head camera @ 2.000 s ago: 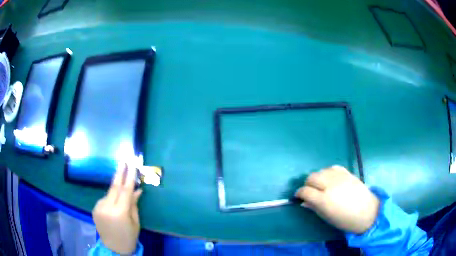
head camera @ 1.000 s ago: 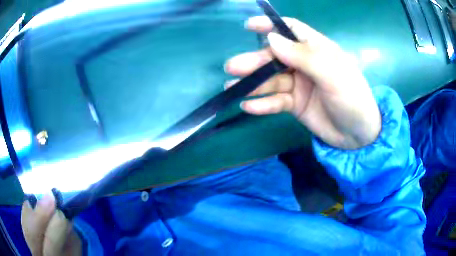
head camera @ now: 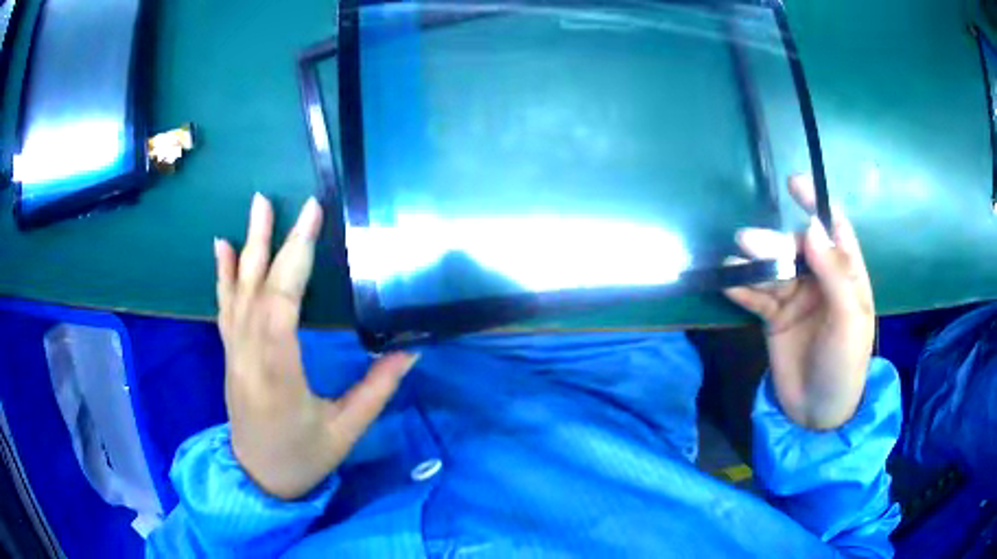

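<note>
A see-through touch panel [head camera: 547,153] with a black border and strong glare along its lower part is held up above the green surface. My right hand [head camera: 814,317] grips its lower right corner, fingers showing through the glass. My left hand [head camera: 284,371] is spread open beside the lower left corner; its thumb tip is near that corner, and I cannot tell if it touches. A thin black frame [head camera: 317,120] lies flat on the surface beneath and behind the panel, partly seen through it.
A waiting panel [head camera: 82,98] with a gold flex tail [head camera: 171,146] lies at the left. The green surface [head camera: 241,76] ends at a near edge in front of my blue smock. A blue bin [head camera: 142,349] is below left. Another panel edge shows at the far right.
Two seconds ago the frame lay uncovered and my left hand touched a panel at left. The panel, tilted in both hands a second ago, is now centred; my left fingers have opened.
</note>
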